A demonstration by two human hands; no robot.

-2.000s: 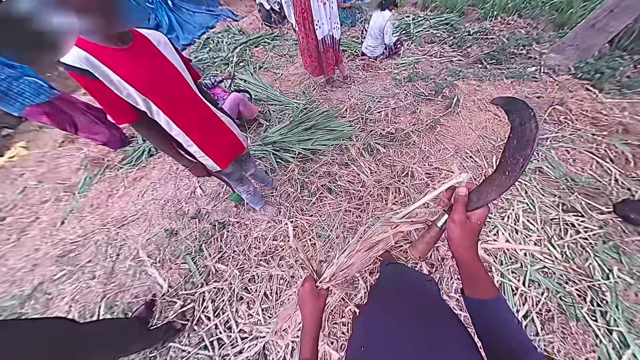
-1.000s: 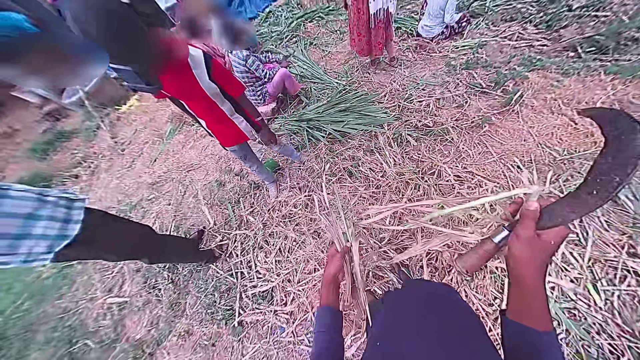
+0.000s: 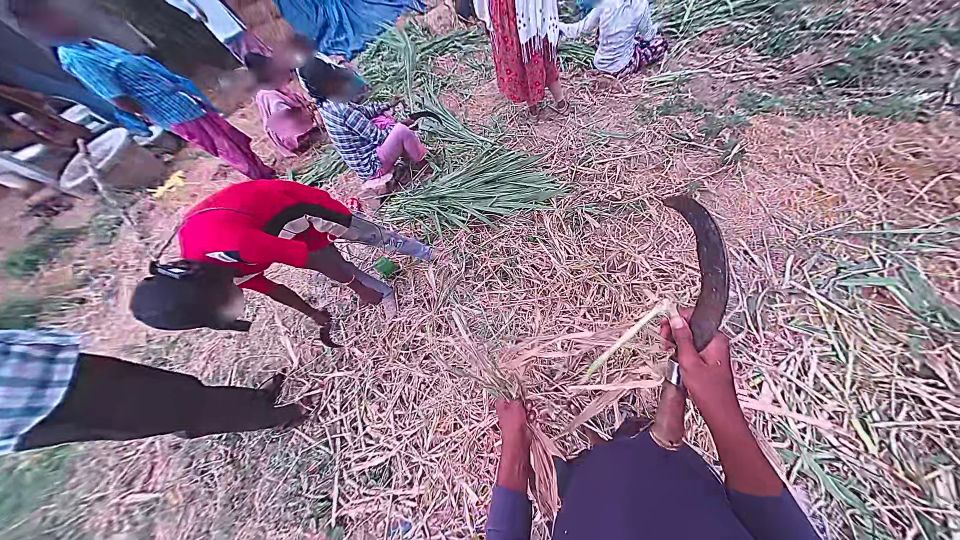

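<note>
My left hand (image 3: 514, 416) is closed on a bundle of dry leaves and stalks (image 3: 510, 375), whose loose ends hang below the fist and spread above it. My right hand (image 3: 701, 360) grips a sickle (image 3: 711, 277) near the base of its broad, dark curved blade, which points up. The sickle's wooden handle (image 3: 670, 412) with a metal collar runs down toward my dark clothing. Between my right thumb and fingers is the end of a pale stalk (image 3: 630, 341), which slants down to the left toward the bundle.
Dry straw (image 3: 420, 465) covers the ground. At the left, a person in red (image 3: 262, 225) bends low with a small sickle (image 3: 328, 335) in hand; another person's leg (image 3: 157, 397) is nearer. Green stalks (image 3: 480, 187) lie ahead, beside a seated person (image 3: 360, 135). Others stand and sit farther back.
The person in red, upright before, now bends down to the straw. My sickle blade points more upward than a second ago. Both hands keep their hold.
</note>
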